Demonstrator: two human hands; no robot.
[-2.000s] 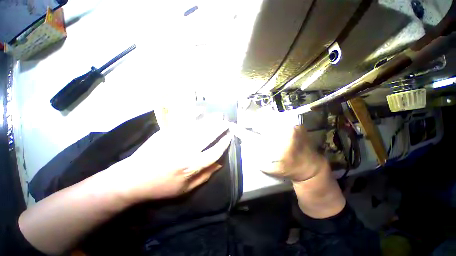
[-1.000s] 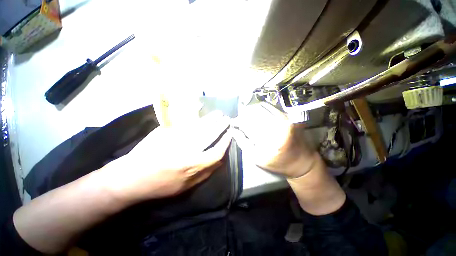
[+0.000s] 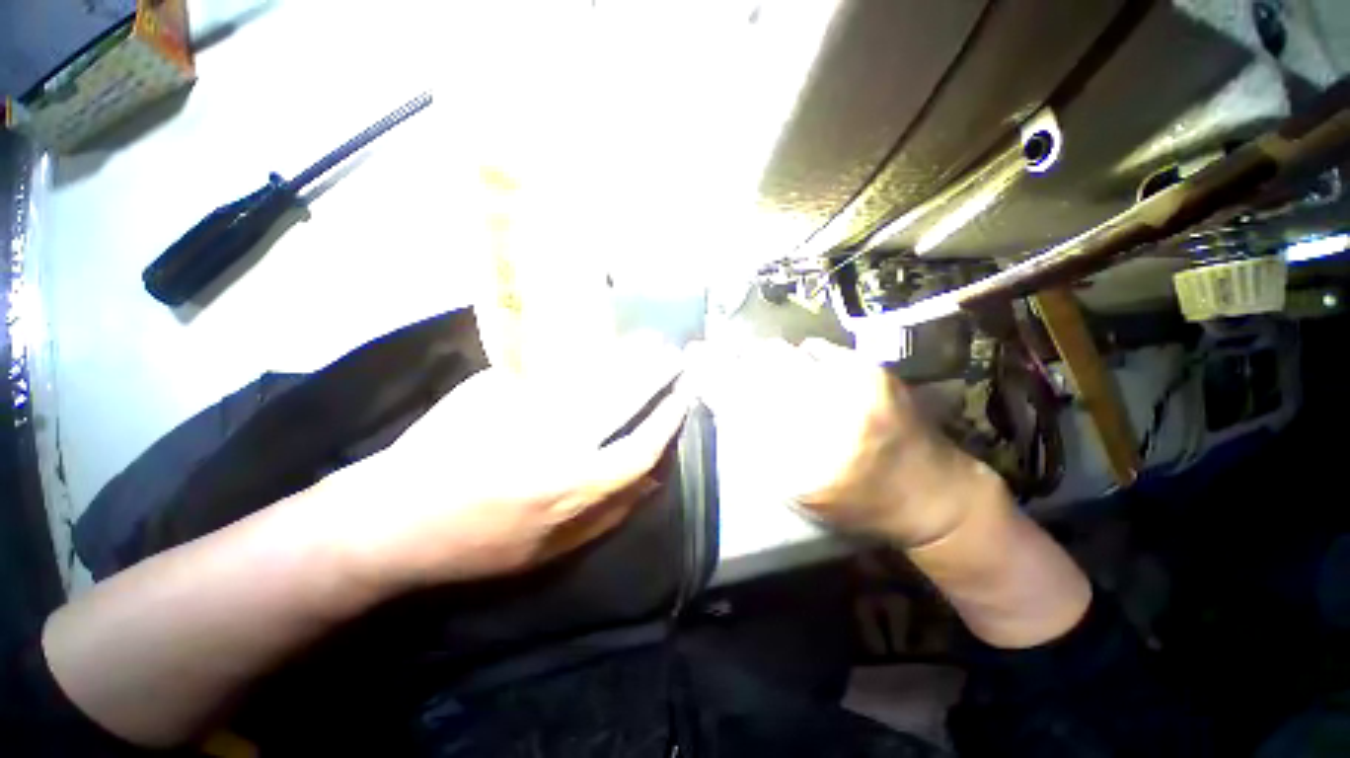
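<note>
A dark cloth panel (image 3: 281, 407) lies on the white table and runs under my left forearm to the table's front edge. A narrow dark strip (image 3: 694, 496) runs along its right edge. My left hand (image 3: 548, 474) lies on the cloth, its thumb and fingertips pinched together at the panel's upper right corner. My right hand (image 3: 874, 459) is just right of it, below the presser foot area (image 3: 792, 282) of the sewing machine (image 3: 948, 133). Its fingers are washed out by glare, so what they touch cannot be told.
A dark-handled screwdriver (image 3: 237, 237) lies on the white table (image 3: 111, 333) at left. A patterned box (image 3: 111, 82) stands at the upper left. A wooden strip (image 3: 1088, 385) and a ribbed pale knob (image 3: 1232, 289) are at right.
My right hand and forearm have shifted a little to the right. My left hand still pinches the cloth in nearly the same place. The view has shifted slightly.
</note>
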